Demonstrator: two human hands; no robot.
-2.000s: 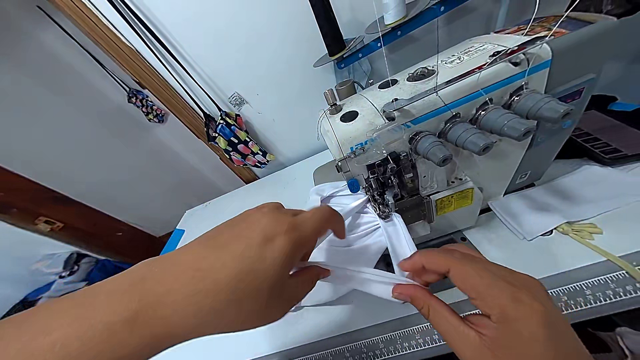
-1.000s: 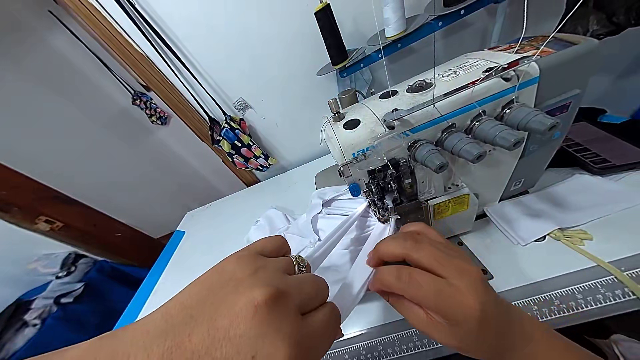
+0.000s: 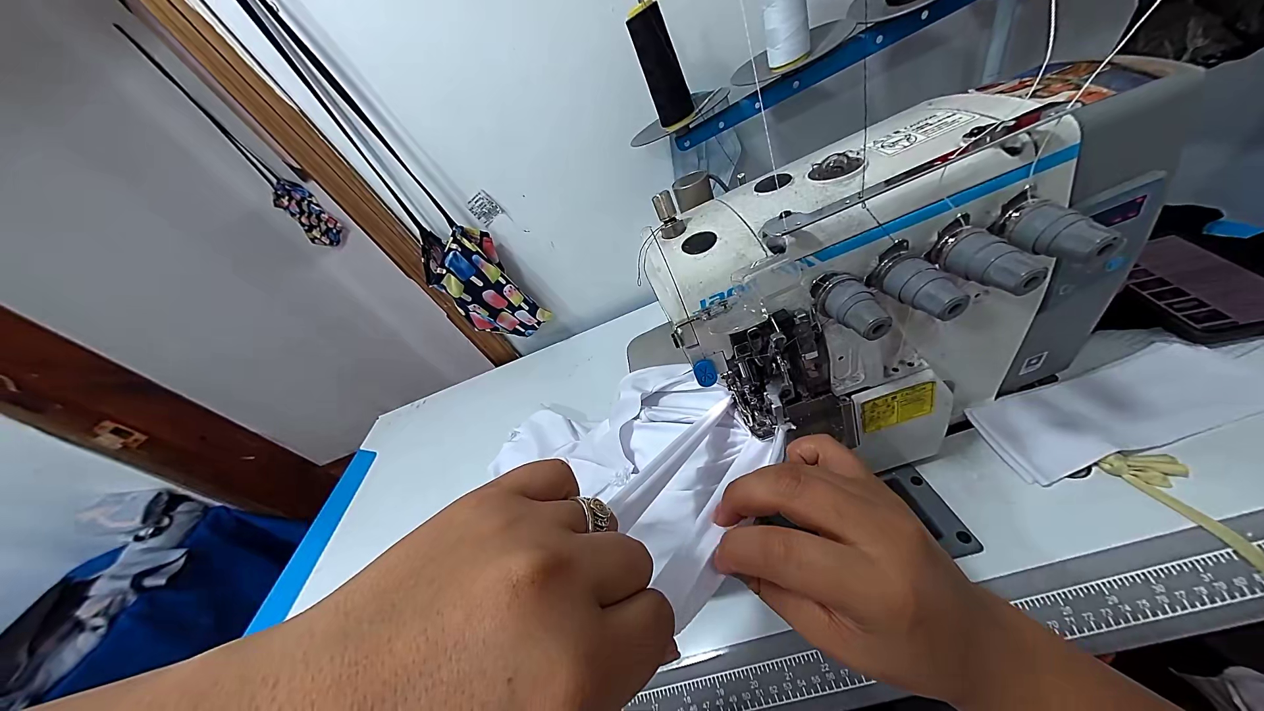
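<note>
White fabric [image 3: 681,474] lies bunched on the table and runs under the presser foot of a Jack overlock sewing machine [image 3: 889,227]. My left hand [image 3: 533,583], with a ring on one finger, grips the fabric in front of the needle area [image 3: 775,375], and folds stretch tight from there to the fist. Just right of it, my right hand [image 3: 839,563] pinches the fabric's right edge close to the presser foot. The fingertips of my left hand are hidden beneath the fist.
Folded white fabric [image 3: 1126,405] and a yellowish strip [image 3: 1175,504] lie right of the machine. A measuring tape strip [image 3: 1136,602] runs along the table's front edge. Thread cones [image 3: 662,69] stand behind. Blue cloth [image 3: 217,573] is at lower left.
My left hand has gone from open fingers over the fabric to a closed grip on it. My right hand has moved nearer to the presser foot. The fabric now shows spread out behind my left hand.
</note>
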